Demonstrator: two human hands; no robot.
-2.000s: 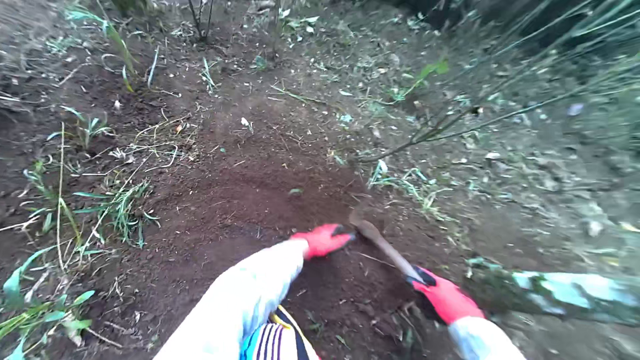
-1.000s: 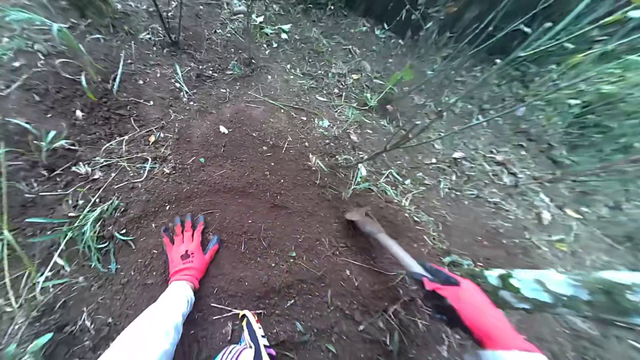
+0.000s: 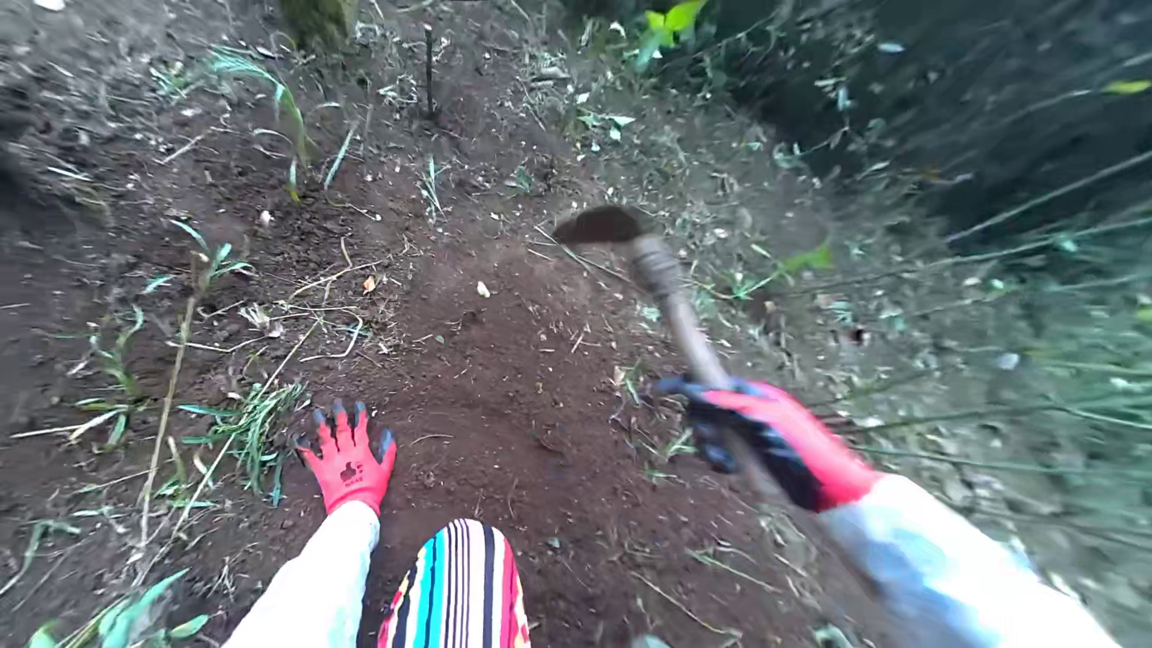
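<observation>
My right hand [image 3: 778, 441], in a red glove with dark fingers, is closed around the wooden handle of a small hand hoe [image 3: 679, 310]. The hoe's dark, curved metal blade [image 3: 601, 225] is raised over the brown soil [image 3: 486, 369], pointing left. My left hand [image 3: 349, 459], in a matching red glove, rests palm down on the soil at the lower left with its fingers spread, and nothing is in it. A tuft of cut grass [image 3: 261, 427] lies just left of that hand.
A striped-cloth knee [image 3: 459, 585] shows at the bottom. Thin branches [image 3: 999, 256] reach in from the right. A mossy trunk base [image 3: 317, 20] and a thin upright stem [image 3: 429, 72] stand at the top left. Dry stalks [image 3: 175, 387] and weeds grow at left.
The hoe has risen from the soil in my right hand. My left hand, apart from the soil's middle a second ago too, stays spread on the ground. The view has shifted.
</observation>
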